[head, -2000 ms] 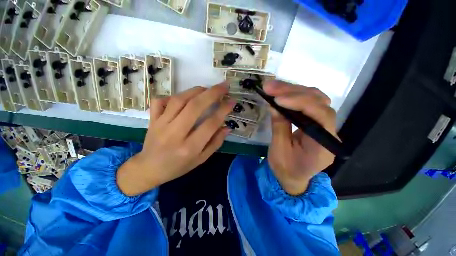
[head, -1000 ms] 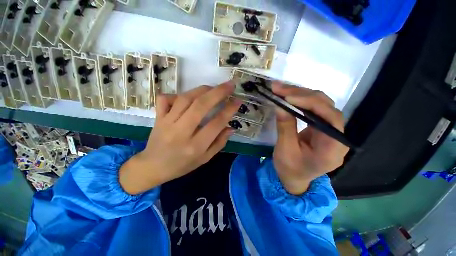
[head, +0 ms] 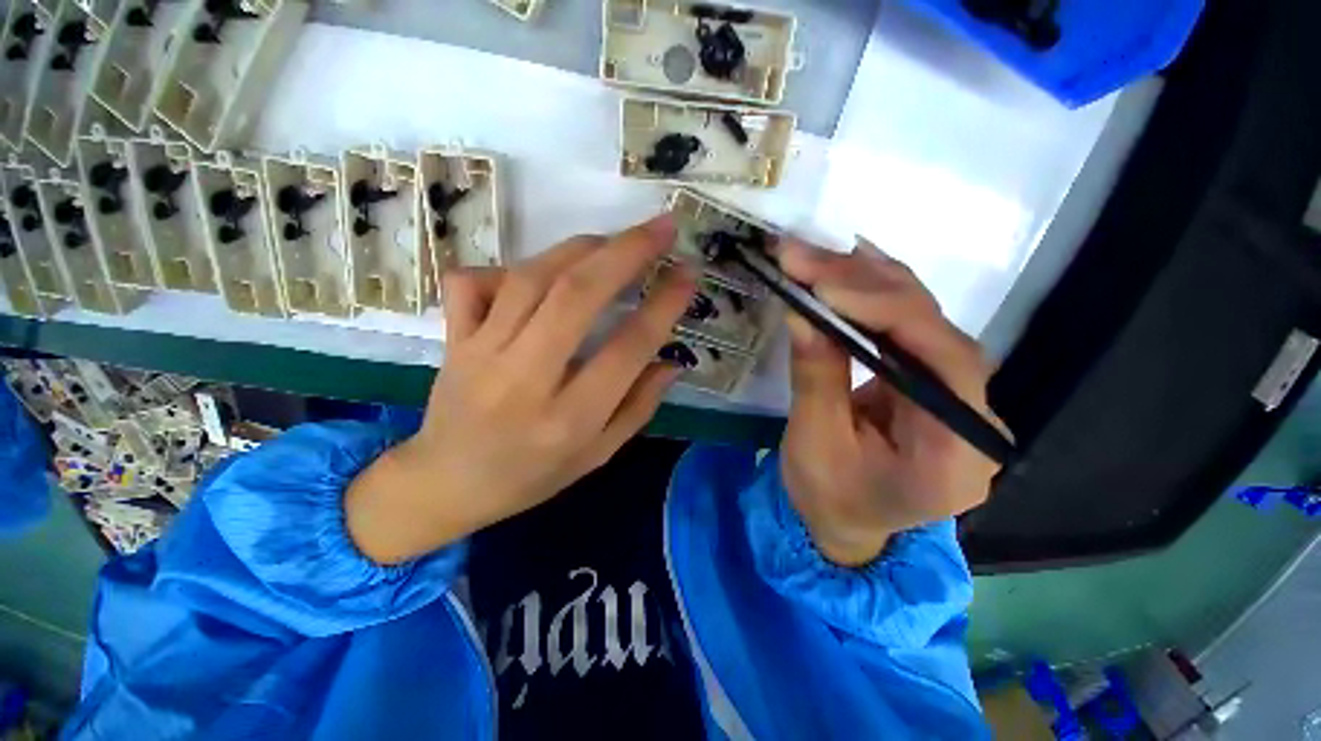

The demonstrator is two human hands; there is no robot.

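A cream housing (head: 695,220) lies open on the white work sheet, tilted a little, third down in a short column of housings. Black inserts (head: 720,249) sit inside it. My right hand (head: 891,384) holds black tweezers (head: 869,348) like a pen, their tips at these inserts. My left hand (head: 536,391) lies palm down, its index fingertip touching the housing's left end and its other fingers at the left ends of the two housings below. Whether the left fingers grip or only press is hard to tell.
More open housings with black inserts stand in rows at left (head: 307,239). A blue parts bin (head: 1079,58) is at top right. A large black tray (head: 1145,391) lies at right. A heap of finished housings (head: 109,449) is low at left, beyond the green bench edge (head: 217,355).
The housing under the tweezers has turned slightly, its left end higher than two seconds ago. The tweezer tips stay at its inserts. Both hands have moved very little.
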